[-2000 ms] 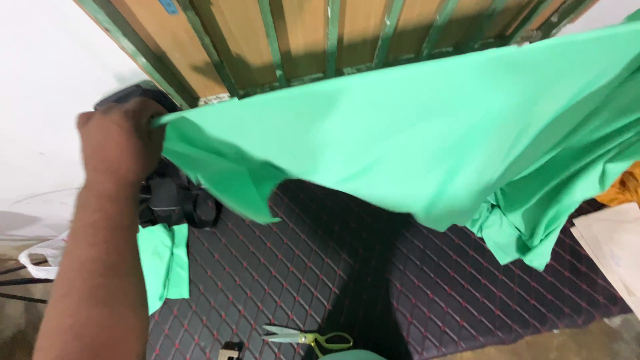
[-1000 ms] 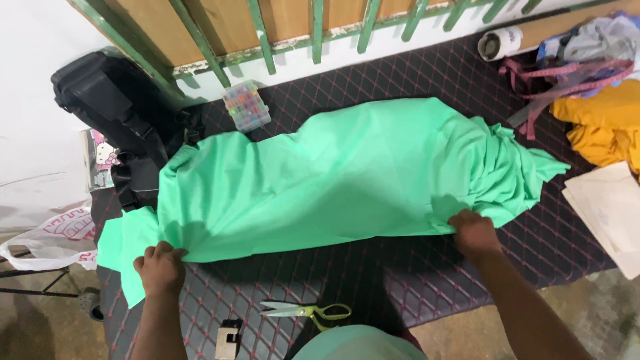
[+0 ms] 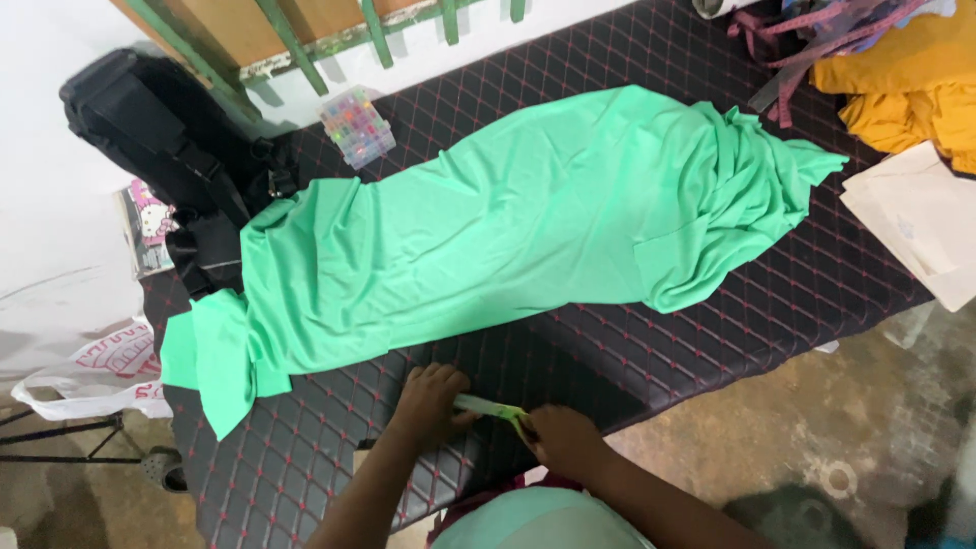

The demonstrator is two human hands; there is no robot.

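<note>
A long piece of mint-green fabric (image 3: 488, 229) lies across the table, fairly smooth in the middle and bunched at its right end. Below its near edge, my right hand (image 3: 564, 442) grips the yellow-green handles of a pair of scissors (image 3: 499, 409). The blades point left, toward my left hand (image 3: 433, 404), whose fingers are curled at the blade end; whether they hold the blades is not clear. A smaller green fabric piece (image 3: 221, 358) is at the table's left edge.
The table bears a black quilted cover (image 3: 610, 358). At the back left are a black bag (image 3: 168, 130) and a clear compartment box (image 3: 357, 127). Orange fabric (image 3: 907, 76) and paper sheets (image 3: 919, 221) lie at the right, and a white plastic bag (image 3: 99, 374) hangs at the left.
Both hands have let go of the green fabric and come together near the front edge. The scissors, lying on the table before, are now in my right hand.
</note>
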